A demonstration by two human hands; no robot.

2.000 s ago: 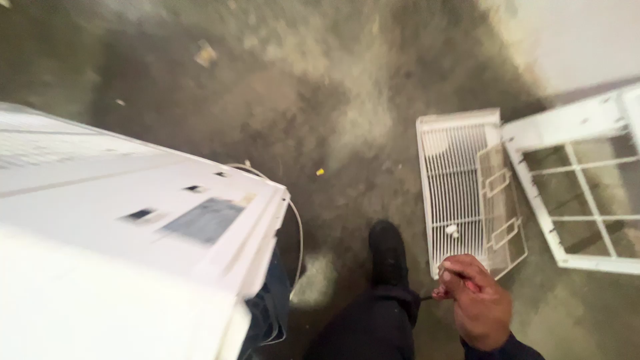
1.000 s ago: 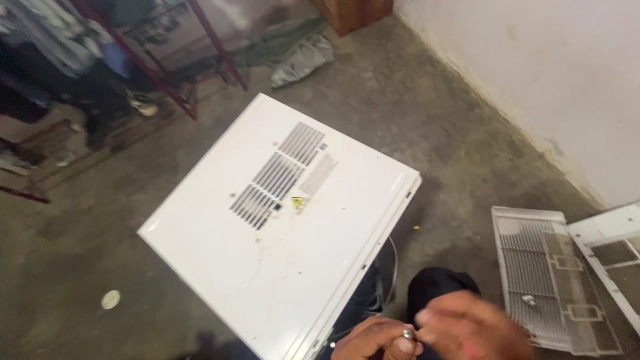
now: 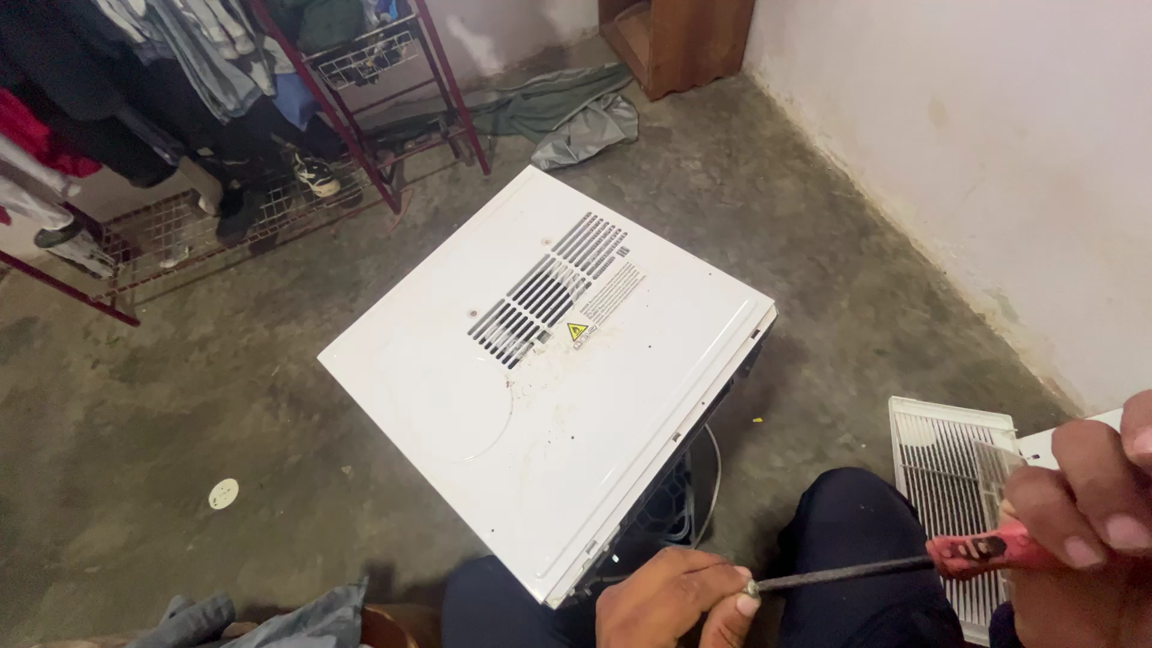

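Note:
My right hand [image 3: 1075, 531] is closed around the red handle of a screwdriver [image 3: 846, 572], whose dark shaft points left. At the shaft's tip, the thumb and fingers of my left hand [image 3: 679, 598] pinch a small metal piece [image 3: 751, 588], which looks like a screw. Just beyond my left hand lies the white metal casing of an appliance [image 3: 432, 396], with vent slots, a yellow warning triangle and printed writing on its upper face. Part of a dark slotted piece shows under its near right edge.
A white louvred grille [image 3: 936, 450] lies on the floor at right, partly behind my right hand. A dark red metal rack [image 3: 337, 108] with clothes and shoes stands at upper left. Grey cloth [image 3: 589, 130] lies near a wooden cabinet [image 3: 697, 45]. The wall runs along the right.
My left hand, out of view two seconds ago, now pinches the small piece at the screwdriver's tip. My right hand has moved right since one second ago, apart from my left. The view has swung widely.

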